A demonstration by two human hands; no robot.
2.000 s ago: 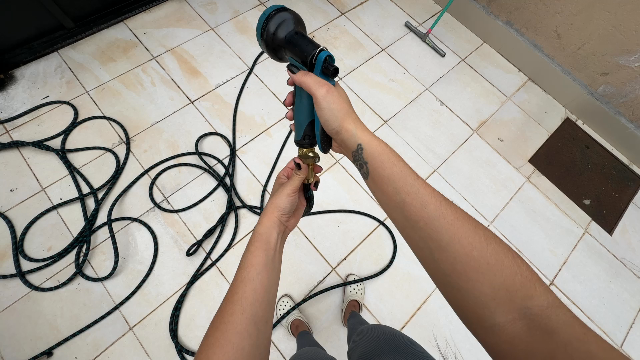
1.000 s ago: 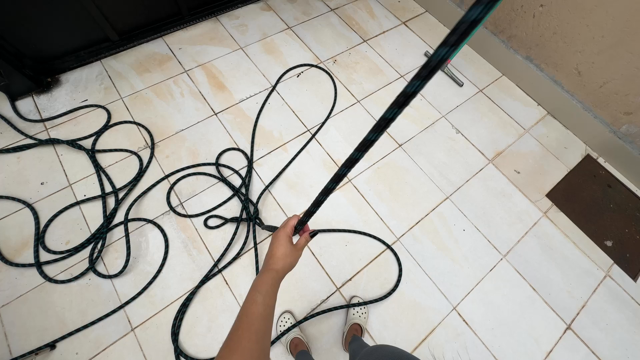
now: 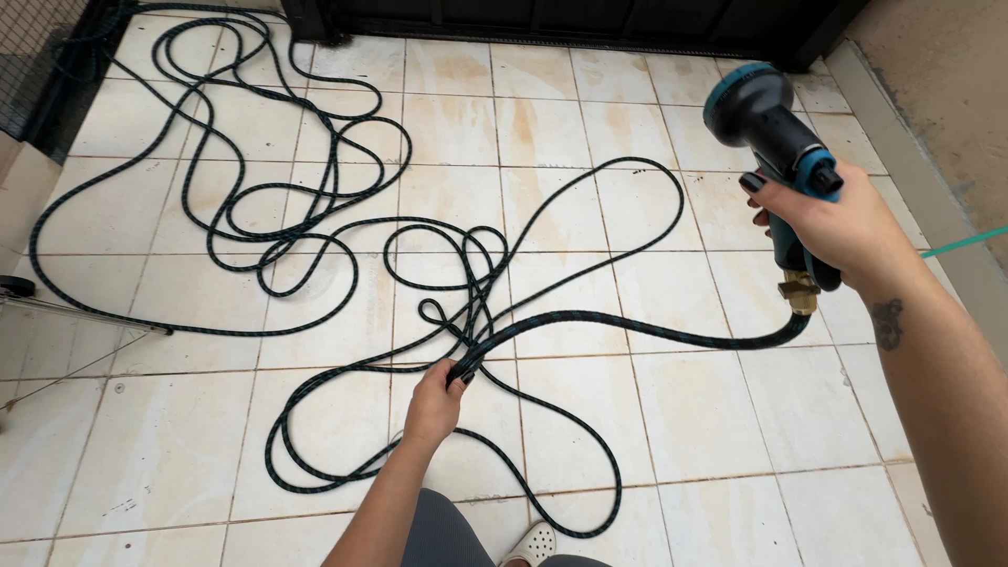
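My right hand [image 3: 835,220] grips the handle of a black and teal hose spray nozzle [image 3: 768,118] at the right, its round head turned up and left. A brass fitting [image 3: 799,291] joins the nozzle to a dark fabric-covered hose [image 3: 598,321]. At lower centre my left hand [image 3: 437,402] is closed around the same hose, which sags between the two hands. Beyond the left hand the hose lies on the floor in tangled loops [image 3: 476,291], with more loose coils [image 3: 331,150] at the upper left.
White floor tiles [image 3: 551,409] extend all around. A black metal gate [image 3: 551,24] stands at the far edge, a wall [image 3: 937,102] at the right. A thin green pole [image 3: 965,242] shows behind my right hand. A metal frame with a wheel [image 3: 16,285] is at the left edge.
The nozzle, near both hands two seconds ago, is now out at the right in my right hand. My left hand has gone from just below the fitting to farther along the hose. The view has shifted left.
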